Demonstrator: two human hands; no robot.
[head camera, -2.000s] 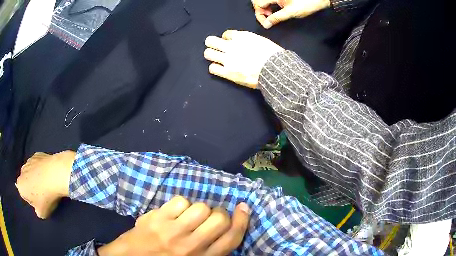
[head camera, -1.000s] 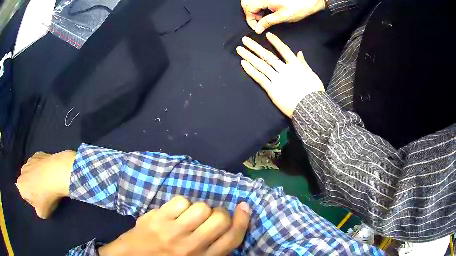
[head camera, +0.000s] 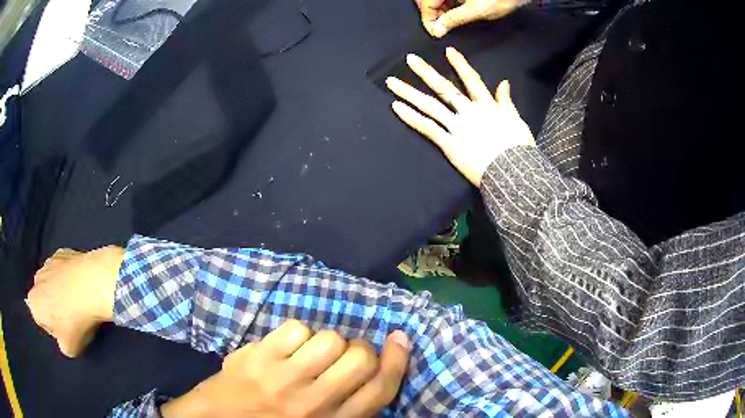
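Observation:
My right arm, in a blue-checked sleeve, lies across the dark-covered table. My right hand (head camera: 67, 302) rests at the left, bent at the wrist, its fingers turned from view, so I cannot tell if it holds anything. My left hand (head camera: 306, 371) lies with curled fingers on my checked right sleeve (head camera: 245, 294) at the bottom centre. No cloth shows pinched between its fingers, and its fingertips are partly hidden. Nearest before me is the dark navy cloth surface (head camera: 327, 196), with pale thread bits on it.
A striped-sleeved person's spread hand (head camera: 470, 122) presses dark cloth at upper right. Their other hand (head camera: 461, 12) pinches at the top edge. A clear plastic bag (head camera: 135, 37) and white sheet (head camera: 55, 41) lie at top left. Green floor (head camera: 466, 298) shows beyond the table edge.
The other person's near hand has moved right and spread its fingers. Their far hand has shifted slightly, now partly cut off by the top edge. My hands have not moved.

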